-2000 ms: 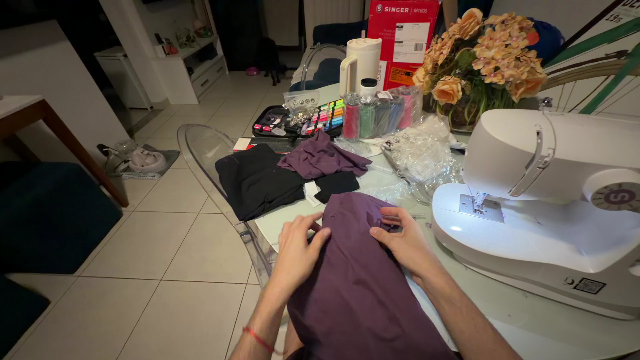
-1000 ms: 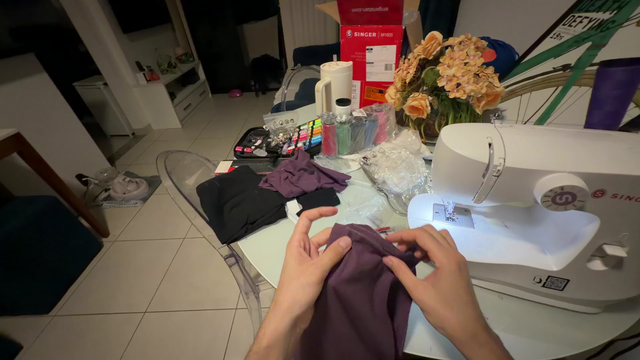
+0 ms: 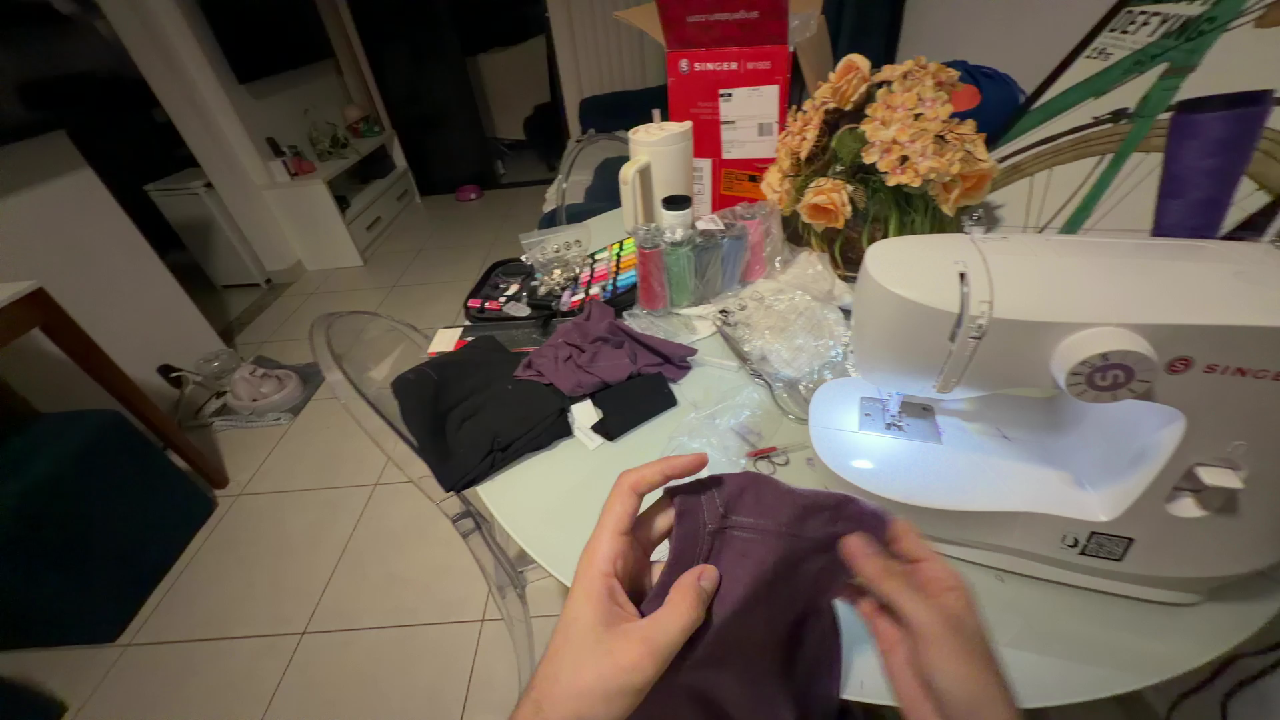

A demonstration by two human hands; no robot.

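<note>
A purple fabric piece with stitched seams hangs between my two hands near the table's front edge. My left hand grips its left edge, thumb in front and fingers behind. On the right edge, my slightly blurred right hand pinches the cloth. To the right stands a white Singer sewing machine, its lamp lighting the needle plate. Small red-handled scissors lie between the fabric and the machine. Folded black cloth and a crumpled purple cloth rest at the table's left.
Behind are a sewing kit case, thread spools in plastic, crumpled clear plastic, a white mug, a red Singer box and a flower arrangement. A transparent chair touches the left side.
The fabric's upper edge has been turned so that a seam now shows near my left hand. My right hand has moved to the cloth's right edge.
</note>
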